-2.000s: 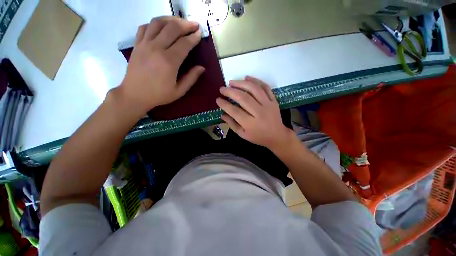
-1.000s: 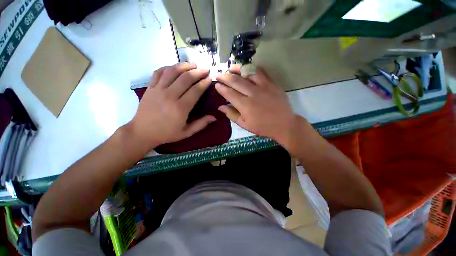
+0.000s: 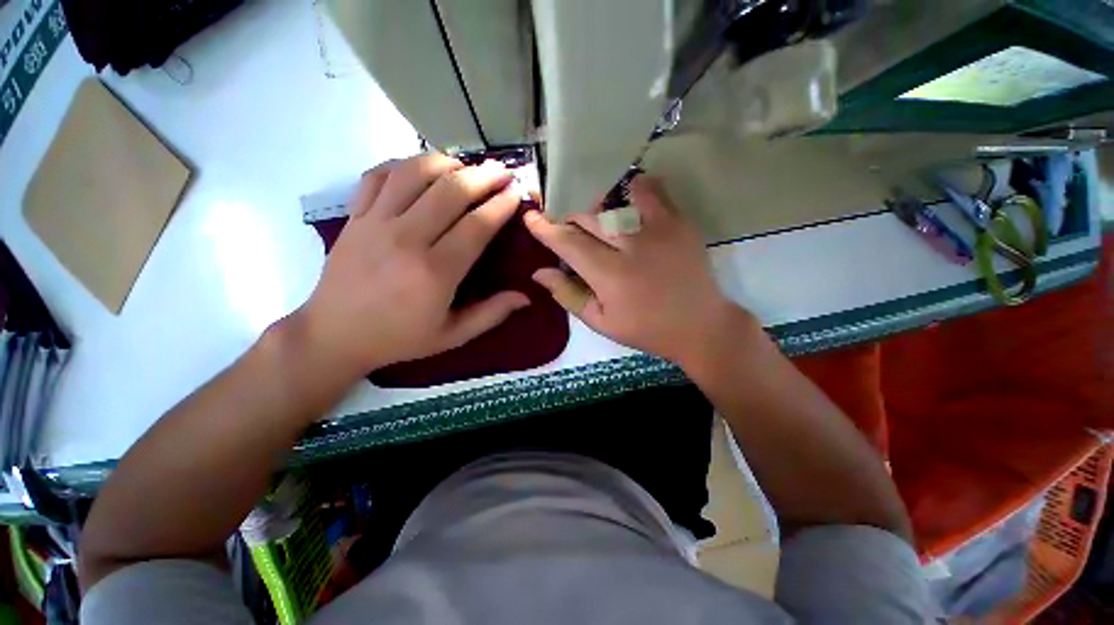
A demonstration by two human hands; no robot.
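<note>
A maroon pocket piece [image 3: 495, 336] lies flat on the white table, its rounded lower corners near the green front edge. A pale strip shows at its top left. My left hand [image 3: 415, 256] lies flat over its left part, fingertips near the lit needle area. My right hand [image 3: 635, 263] rests at its upper right edge, fingers bent close to the needle area, beside a small pale knob [image 3: 621, 221]. The needle and presser foot are mostly hidden by the sewing machine head [image 3: 605, 86] and my fingers. The tan card template [image 3: 106, 195] lies apart at left.
Stacked maroon and grey pieces [image 3: 31, 391] sit at the left edge. A dark cloth pile [image 3: 147, 27] lies at the far left. Green-handled scissors [image 3: 1012, 250] and pens [image 3: 935, 230] lie at right. An orange crate [image 3: 1075, 513] and red-orange cloth [image 3: 977, 403] are below right.
Since the oldest frame, my right hand has moved from the cloth's lower right edge up to the needle area. The view has shifted, showing more of the machine head. My left hand stays on the cloth.
</note>
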